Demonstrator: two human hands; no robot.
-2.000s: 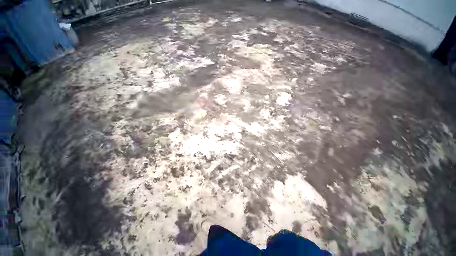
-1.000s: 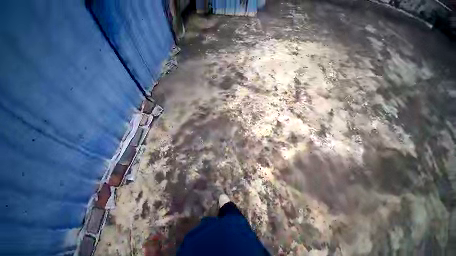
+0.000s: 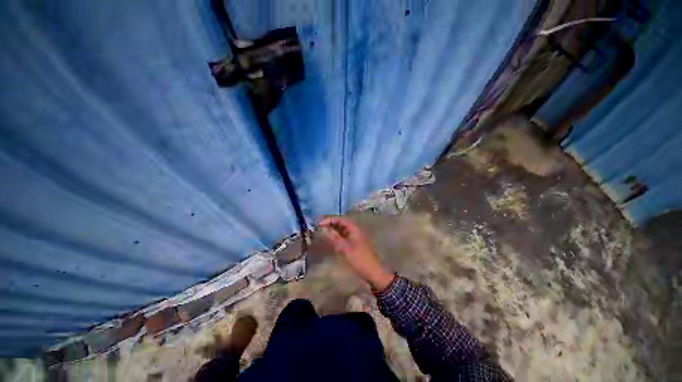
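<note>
The blue ribbed metal door [image 3: 187,164] fills the left and upper part of the view. A dark brown latch or handle [image 3: 273,60] sits on it at a narrow dark vertical gap. My right hand [image 3: 351,246] is raised in front of the door's foot, bare, fingers loosely bent and apart, touching neither door nor latch; nothing shows in it. My left hand [image 3: 241,333] is low at the bottom left, small, dark and blurred; its fingers and anything in them cannot be made out.
A low brick and mortar edge [image 3: 161,321] runs along the door's foot. Patchy weathered concrete [image 3: 493,246] lies at the right. Another blue metal sheet [image 3: 598,134] with a dark brown bent pipe or bar stands at the upper right. My dark blue clothing shows at the bottom.
The view has turned left from the open concrete to face the blue metal close up. The latch and both my hands have come into view.
</note>
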